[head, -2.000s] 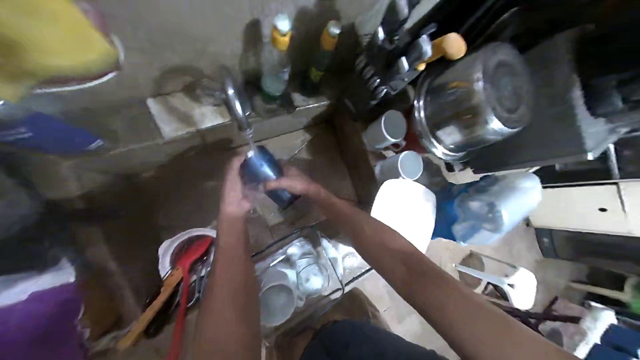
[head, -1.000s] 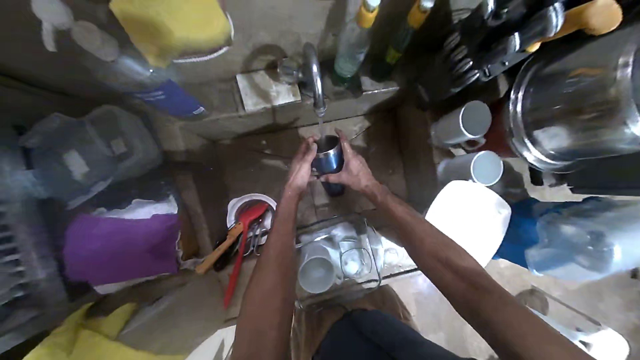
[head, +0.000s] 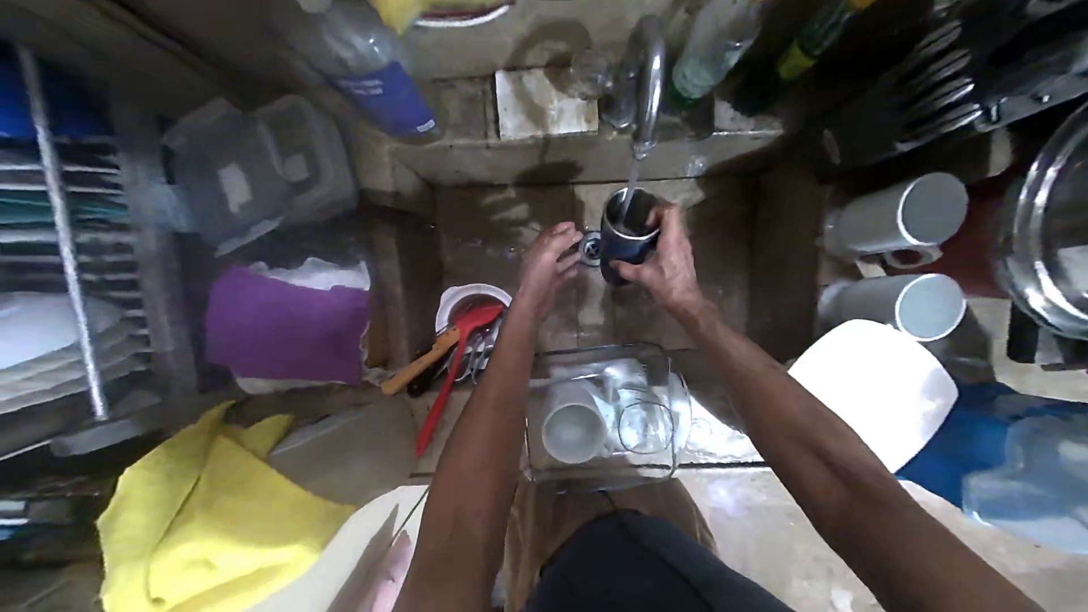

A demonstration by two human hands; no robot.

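Observation:
Water runs from the metal faucet [head: 648,85] into a dark blue metal cup [head: 627,242], which my right hand [head: 667,259] grips from the right side, its mouth tilted up. To the left of the cup, beside the sink drain [head: 591,247], my left hand [head: 551,262] is off the cup, fingers partly curled and apart, with nothing seen in it. Both hands are inside the sink basin [head: 501,212].
Near my forearms stand a glass dish [head: 527,425] with a mug and glasses, and a white bowl [head: 450,299] with a red utensil [head: 449,382]. White mugs [head: 922,212], a white plate [head: 875,391], a purple cloth [head: 289,327] and glass bottles [head: 714,51] surround the sink.
My left hand has let go of the blue cup and moved to its left; a second ago both hands were on it. My right hand still holds the cup under the water.

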